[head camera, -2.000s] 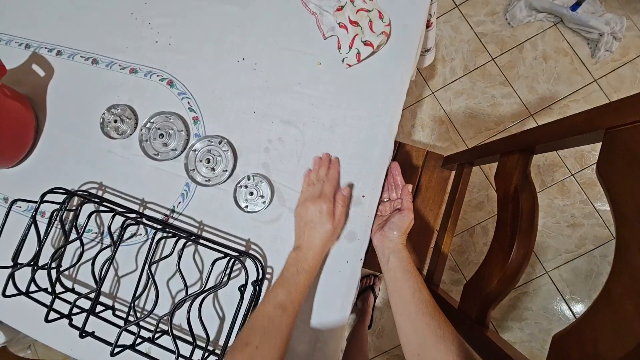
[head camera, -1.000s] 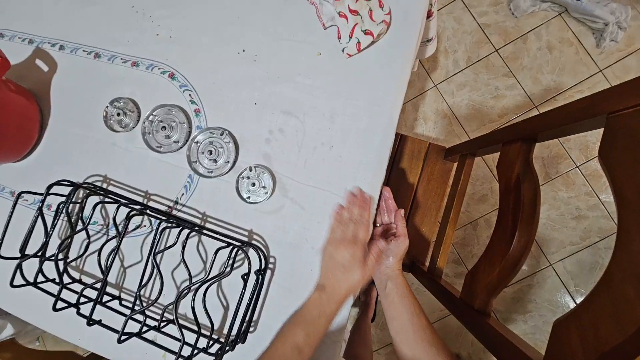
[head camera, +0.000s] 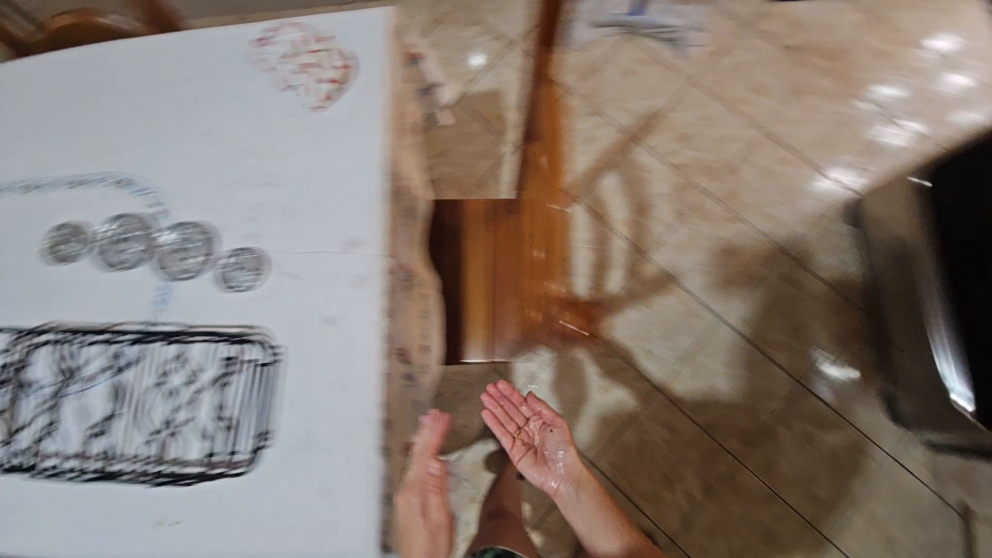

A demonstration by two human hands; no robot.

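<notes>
My right hand (head camera: 535, 438) is palm up over the floor, its fingers apart, holding nothing; the palm looks wet and a ring shows on one finger. My left hand (head camera: 428, 484) is seen edge-on beside the table's side, empty and apart from the right one. Left of it lies the white table top (head camera: 333, 325), bearing several round metal burner parts (head camera: 186, 250) in a row. Below them sit black wire stove grates (head camera: 263, 403), blurred here.
A cloth with a red pepper pattern (head camera: 310, 66) lies near the table's far edge. A wooden chair (head camera: 496, 279) stands against the table. Tiled floor (head camera: 697, 310) spreads to the right, with a dark, shiny-edged object (head camera: 945, 310) at the far right.
The view has swung right. My left hand has left the table top, where it lay flat two seconds ago; the hands were together one second ago and are now apart.
</notes>
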